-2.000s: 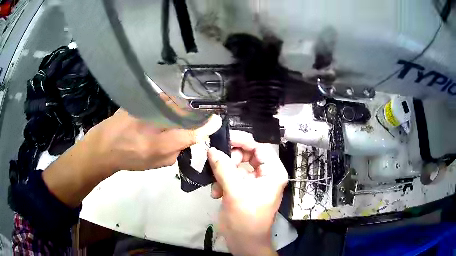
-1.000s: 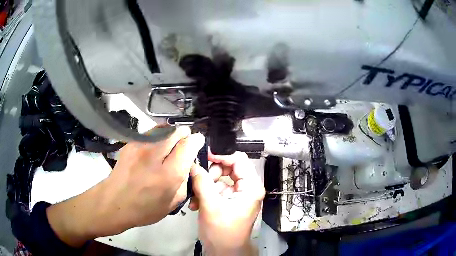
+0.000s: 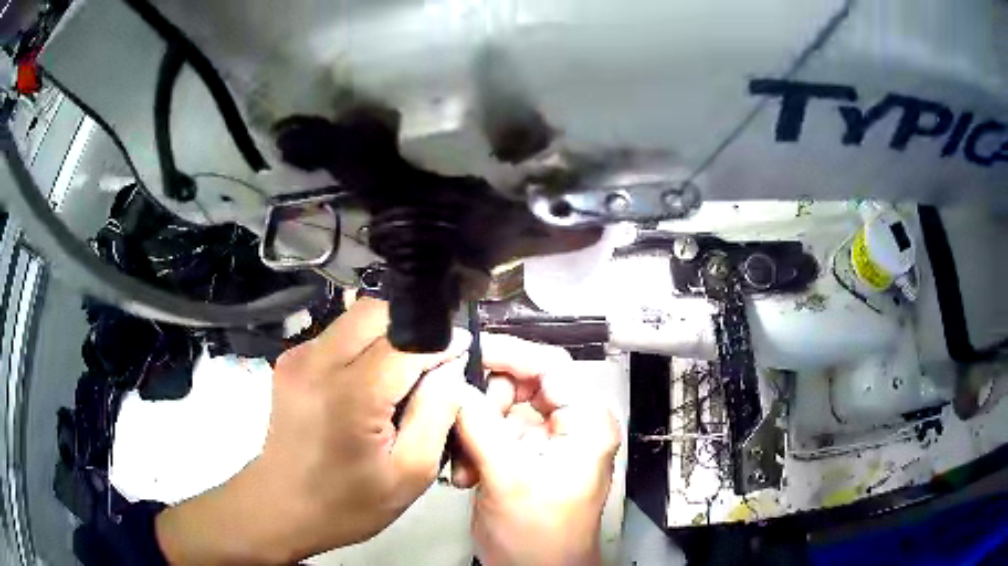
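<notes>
A black textile piece (image 3: pixel 474 352) is pinched between my two hands, mostly hidden by the fingers; only a narrow edge shows. My left hand (image 3: pixel 348 431) grips it from the left, its fingertips just below the dark needle bar area (image 3: pixel 418 254). My right hand (image 3: pixel 539 448) grips it from the right with thumb and curled fingers. The off-white sewing machine head (image 3: pixel 630 100) with "TYPICAL" lettering spans the view above the hands. The presser foot and needle tip are hidden.
A bundle of black strips (image 3: pixel 144 321) lies left of my hands. A bent-wire guard (image 3: pixel 301 232) is beside the needle bar area. Exposed bed mechanism (image 3: pixel 741 376) is at right, with a small yellow-labelled white bottle (image 3: pixel 881 257). Blue material (image 3: pixel 940 542) shows at lower right.
The camera view has shifted and tilted. Both hands still hold the black piece, which was seen broader and flatter two seconds ago and now shows only an edge.
</notes>
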